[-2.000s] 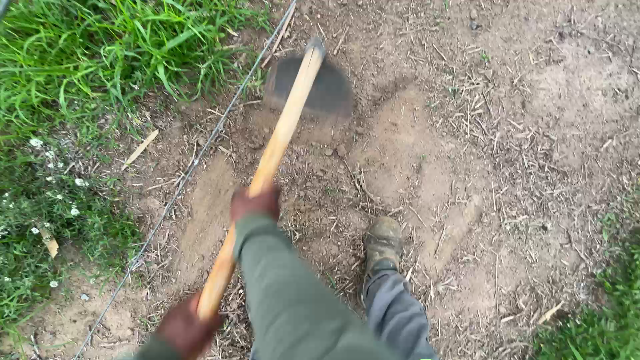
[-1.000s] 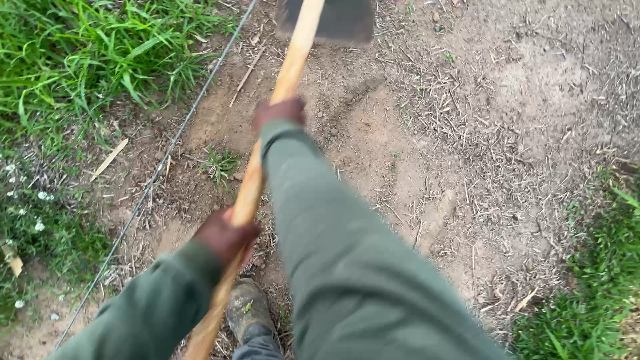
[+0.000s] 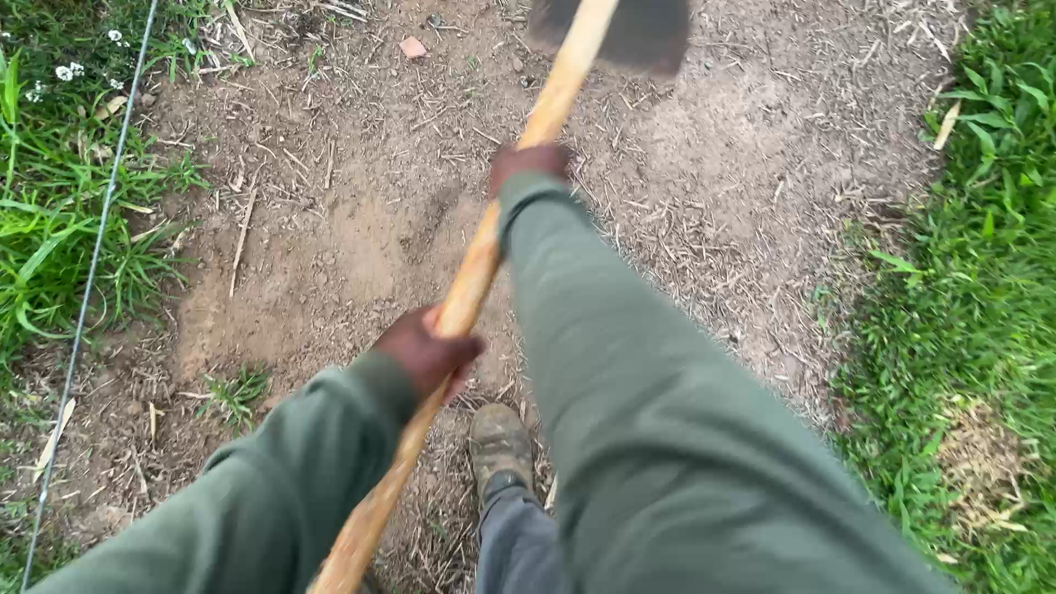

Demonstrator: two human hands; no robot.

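Note:
Both my hands grip the pale wooden handle point(image 3: 472, 280) of a hoe, which runs slantwise from the bottom of the view to the top. My right hand point(image 3: 530, 163) is closed round the upper part of the handle, nearer the head. Lower down, my left hand point(image 3: 429, 348) holds the middle of the shaft. The wide dark metal hoe blade point(image 3: 639, 37) is blurred and cut off by the top edge; whether it touches the soil is unclear. Green sleeves cover both arms.
A wire point(image 3: 101, 223) runs along the left beside grass point(image 3: 49, 247) with small white flowers. Bare soil point(image 3: 355, 239) with dry straw lies between it and more grass point(image 3: 982, 289) at right. My boot point(image 3: 500, 445) stands below my hands. A small reddish fragment point(image 3: 412, 47) lies near the top.
My left hand has come up the handle, closer to my right hand than two seconds ago. The blade was fully in view then and is now partly out at the top. The view has shifted.

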